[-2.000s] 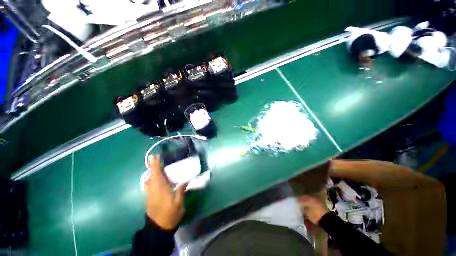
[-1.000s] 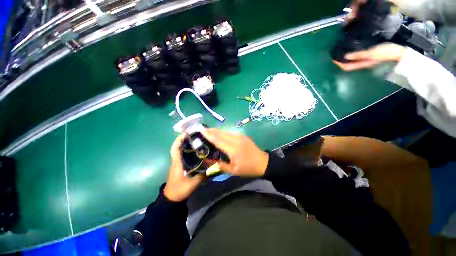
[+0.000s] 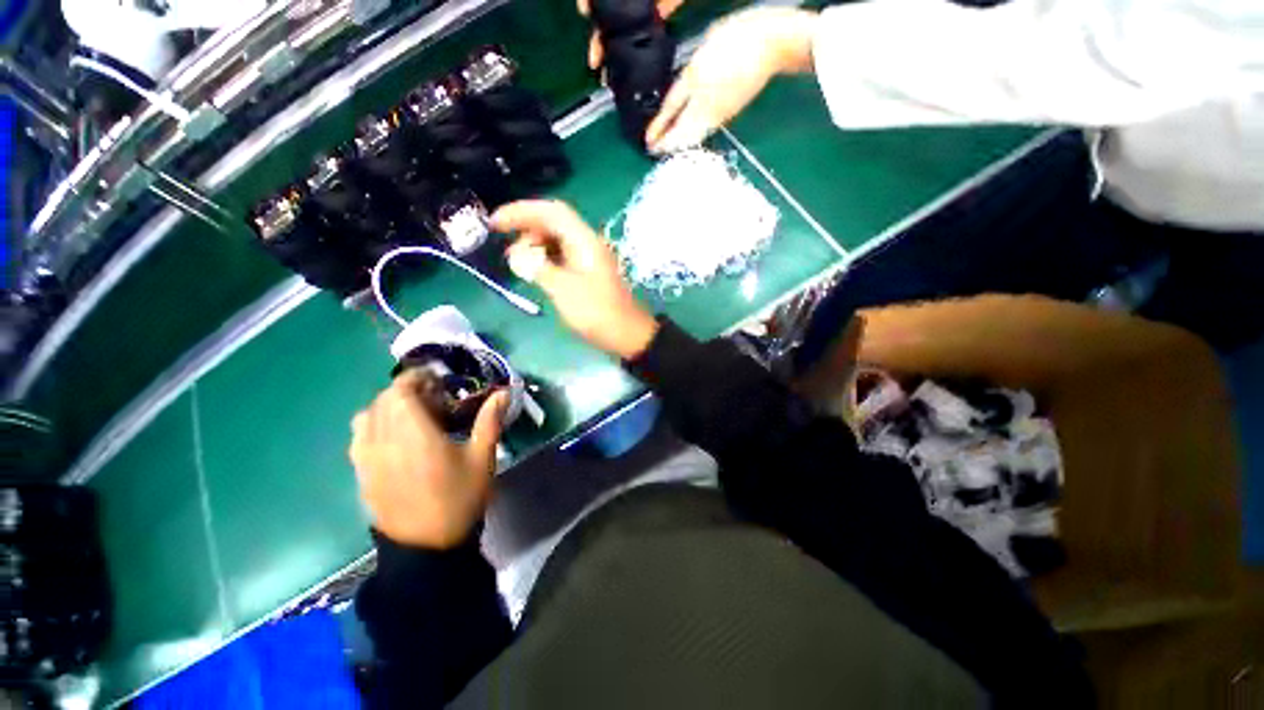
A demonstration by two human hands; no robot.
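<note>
My left hand [image 3: 419, 469] holds the white camera housing [image 3: 441, 333] on the bench, its dark open end with wires towards me. A white tail cable [image 3: 433, 254] curves from the housing towards the module row, its pale tip to the right. My right hand [image 3: 575, 275] is raised beside the upright black cup with white contents [image 3: 464, 228], fingers bent, with a pale finger cot on a fingertip. Whether it pinches anything small cannot be told. Black front modules [image 3: 416, 160] stand in a row behind.
A white pile of thin loops [image 3: 697, 219] lies right of my right hand. Another person's hand [image 3: 728, 76] and white sleeve reach in above it, holding a black module [image 3: 635, 63]. An open cardboard box [image 3: 1151, 458] with white and black parts is lower right. A blue bin [image 3: 264, 669] is lower left.
My right hand has left the housing and moved up to the black cup. My left hand keeps hold of the housing. The other person's hands have moved left, close to the white pile.
</note>
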